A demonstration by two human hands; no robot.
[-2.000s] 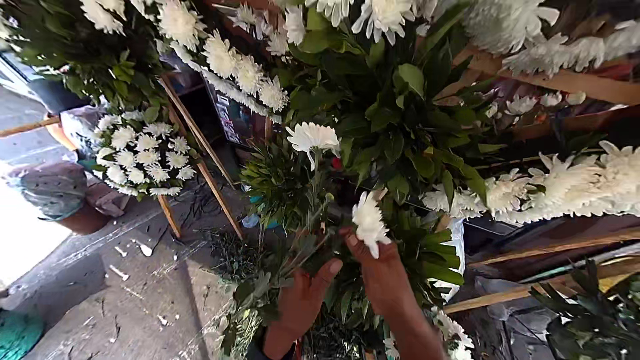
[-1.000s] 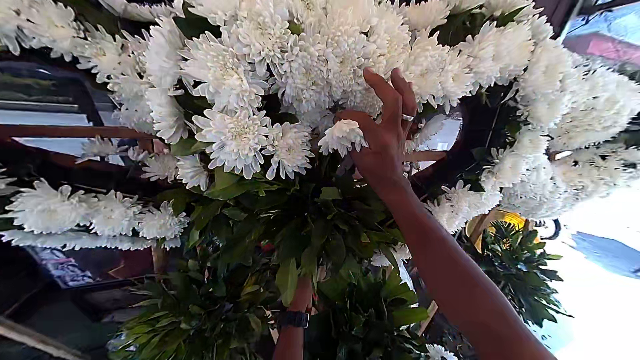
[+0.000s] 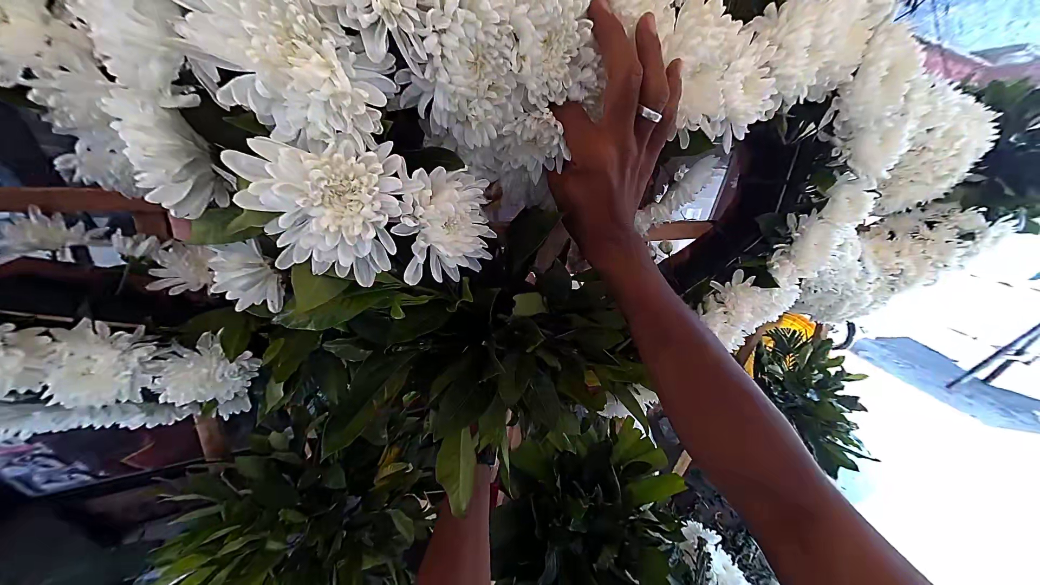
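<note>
White chrysanthemums [image 3: 341, 195] fill the top of the view in a dense cluster, with dark green leaves [image 3: 487, 349] fanned out beneath them. My right hand [image 3: 613, 138], a ring on one finger, reaches up against the blooms right of centre. Its fingers are extended, and the fingertips lie among the petals; whether they hold a stem cannot be seen. My left forearm rises from the bottom centre and disappears behind the leaves, so my left hand is hidden.
A ring-shaped band of white chrysanthemums [image 3: 894, 162] curves down the right side. Wooden bars [image 3: 81, 200] and a lower row of white flowers [image 3: 106, 366] stand at left. More leafy bunches [image 3: 284, 504] fill the bottom, and a yellow object [image 3: 790, 327] shows behind leaves at right.
The view has swung from two hands holding white chrysanthemums to the large flower cluster. Since one second ago, the small bloom at my right fingertips is no longer seen there, and that hand is higher among the blooms.
</note>
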